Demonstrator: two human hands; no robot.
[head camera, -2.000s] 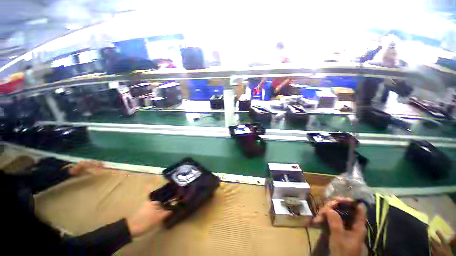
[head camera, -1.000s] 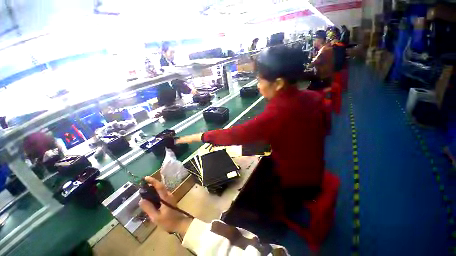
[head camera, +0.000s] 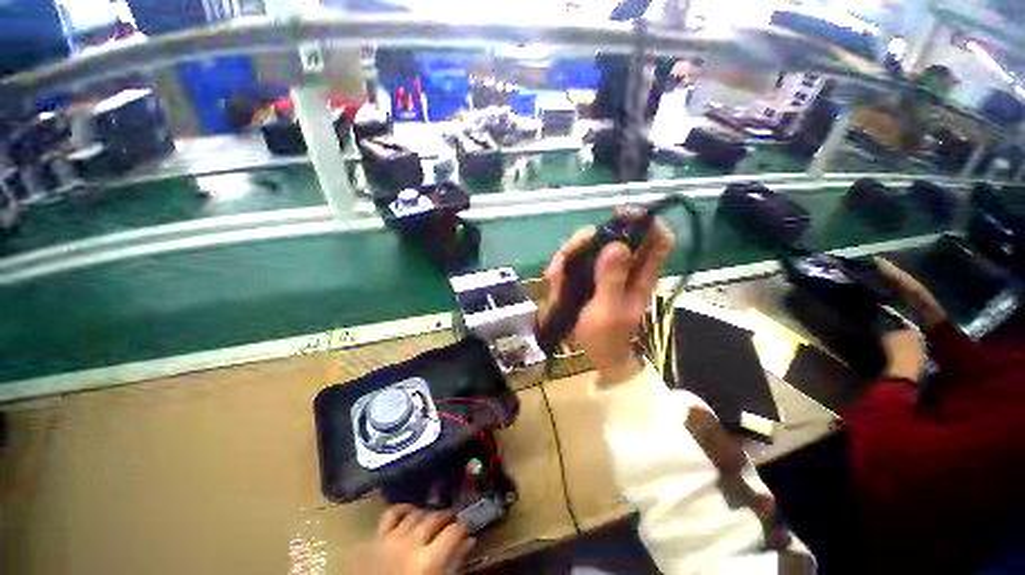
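Observation:
An open black speaker housing lies on the brown cardboard bench. Its front panel (head camera: 343, 458) carries a round silver speaker driver (head camera: 391, 411) in a pale square frame. The rear shell (head camera: 433, 485) adjoins it nearer me, with a small green part (head camera: 474, 466) and thin red wires (head camera: 455, 407) running between. My left hand (head camera: 422, 544) rests at the shell's near edge, fingertips by a small dark grey part (head camera: 481, 514); whether it grips is unclear. My right hand (head camera: 613, 281) is raised right of the housing, closed around the black electric screwdriver (head camera: 571, 294); its tip cannot be made out.
The screw feeder (head camera: 498, 318) stands behind the housing. A black cord (head camera: 560, 449) crosses the cardboard (head camera: 202, 472). Black foam pads (head camera: 719, 365) lie right of my forearm. A person's red sleeve and hands (head camera: 906, 350) hold a black housing at right. Housings sit on the green conveyor (head camera: 169, 320) behind.
The view has swung back left from the neighbouring worker to the bench. The open housing and my left hand are now in view. My right hand still holds the screwdriver, now raised above the bench.

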